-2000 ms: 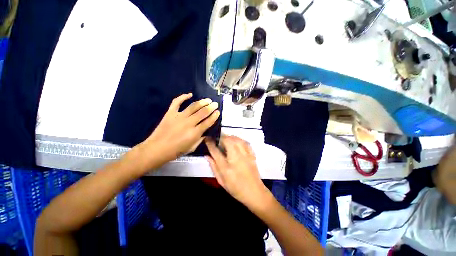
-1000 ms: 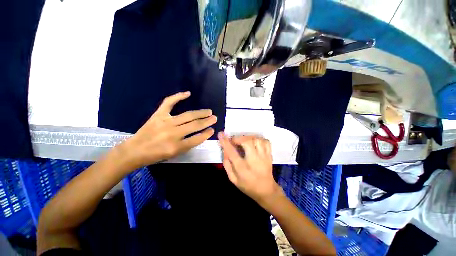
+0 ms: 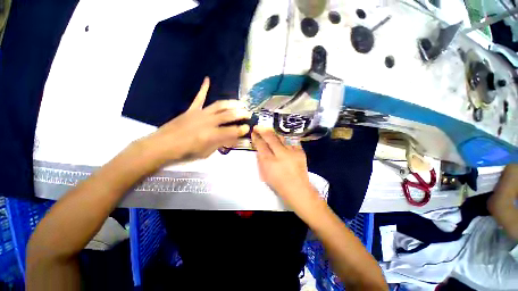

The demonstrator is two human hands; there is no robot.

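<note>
A dark navy panel (image 3: 170, 74) lies on the white table left of the white sewing machine (image 3: 363, 51) with its blue-teal stripe. My left hand (image 3: 204, 131) rests on the panel's near edge, fingers spread, fingertips beside the needle area. My right hand (image 3: 281, 162) is just right of it, its fingertips close to the left fingertips below the machine head; whether it pinches the fabric edge is hidden. The presser foot and needle are blurred and mostly covered by fingers and the head. A second navy piece (image 3: 349, 165) lies under the machine arm.
Red-handled scissors (image 3: 418, 187) lie right of the machine. A ruled strip (image 3: 113, 179) runs along the table's front edge. A blue crate (image 3: 150, 238) stands below it. A long navy piece (image 3: 23, 102) hangs at the far left. Another person's arm (image 3: 504, 196) shows at the right edge.
The navy panel's near edge has moved away from me toward the needle. Both hands have moved forward with it and now sit beside the machine head. The camera view has also shifted.
</note>
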